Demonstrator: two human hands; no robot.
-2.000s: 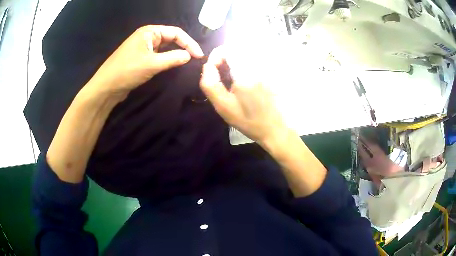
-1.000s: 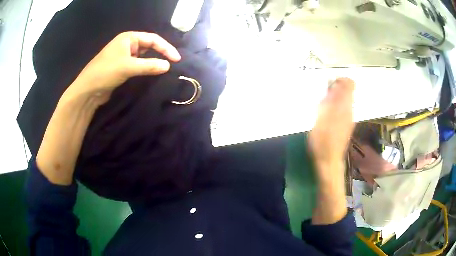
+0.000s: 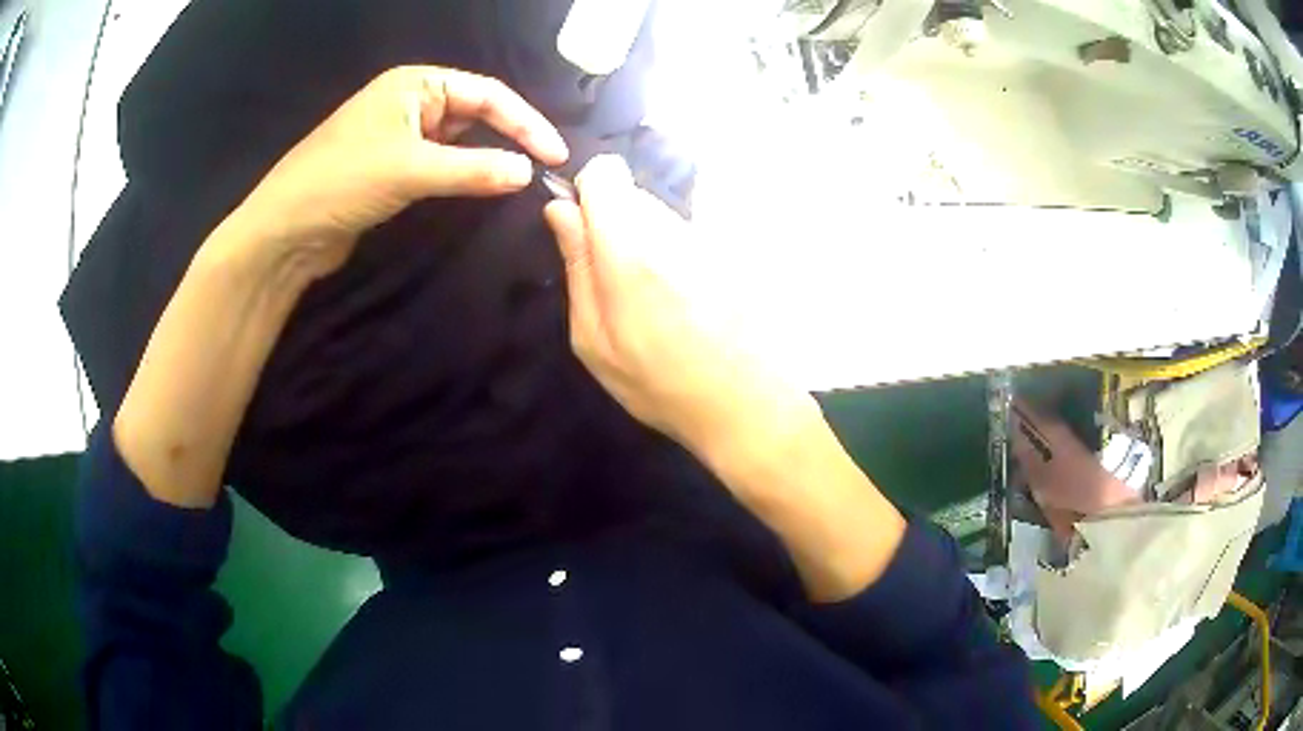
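The dark garment (image 3: pixel 415 343) lies bunched over the left of the table and towards my body. My left hand (image 3: pixel 429 143) pinches a small part of it between thumb and fingertips. My right hand (image 3: pixel 629 271) is closed around a small tool, seemingly the thread snips (image 3: pixel 557 184). Only the short metallic tip shows, touching or very near the cloth at my left fingertips. The handles are hidden in my hand. The thread or edge at the tip is too small to tell.
The off-white sewing machine (image 3: pixel 1086 114) is at the upper right, with strong lamp glare beside my right hand. The white table (image 3: pixel 915 314) has a ruled front edge. A yellow-framed cart with beige cloth pieces (image 3: pixel 1143 571) stands at the lower right over green floor.
My right hand went to the table's right side and came back to my left fingertips with the small tool. The snips no longer show on the table. The gold ring seen earlier is out of sight.
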